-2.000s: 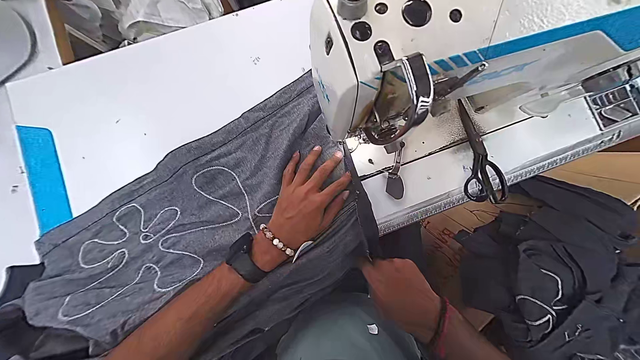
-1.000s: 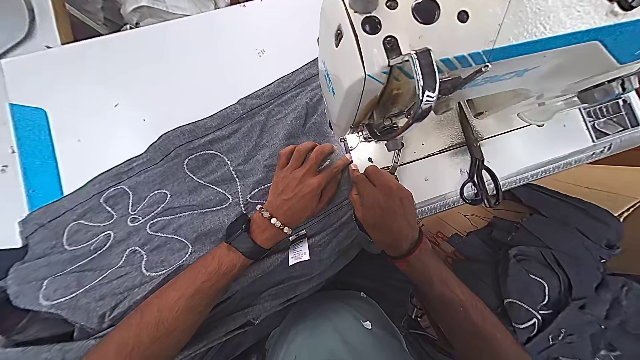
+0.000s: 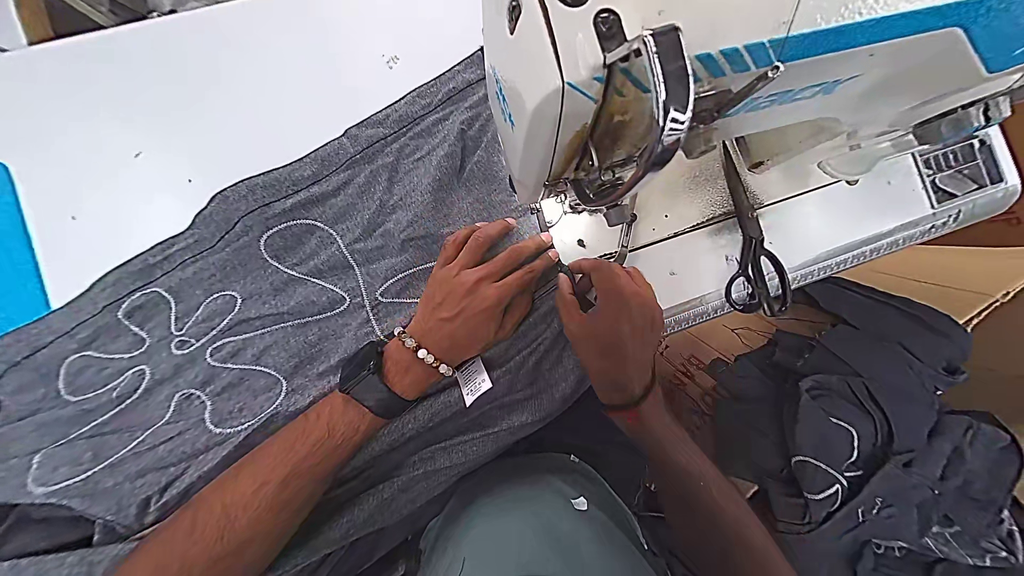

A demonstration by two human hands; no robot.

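Note:
A dark grey garment (image 3: 416, 168) with a looping white stitched flower pattern lies across the white table, its right edge at the needle area of a white and blue sewing machine (image 3: 524, 96). My left hand (image 3: 480, 296) rests flat on the garment, fingers spread close to the presser foot (image 3: 552, 204). Just right of it, my right hand (image 3: 612, 328) pinches the garment's dark edge between thumb and fingers. A white care label (image 3: 474, 382) sticks out by my left wrist. The needle itself is too small to make out.
Black-handled scissors (image 3: 752, 256) lie on the machine bed, right of my right hand. A ruler strip (image 3: 704, 314) runs along the bed's front edge. Dark garments with white stitching (image 3: 872, 448) are heaped at the lower right on a cardboard box (image 3: 896, 280).
My right hand has come up from the garment's lower edge to beside my left fingertips near the presser foot. The care label, not visible two seconds ago, shows by my left wrist.

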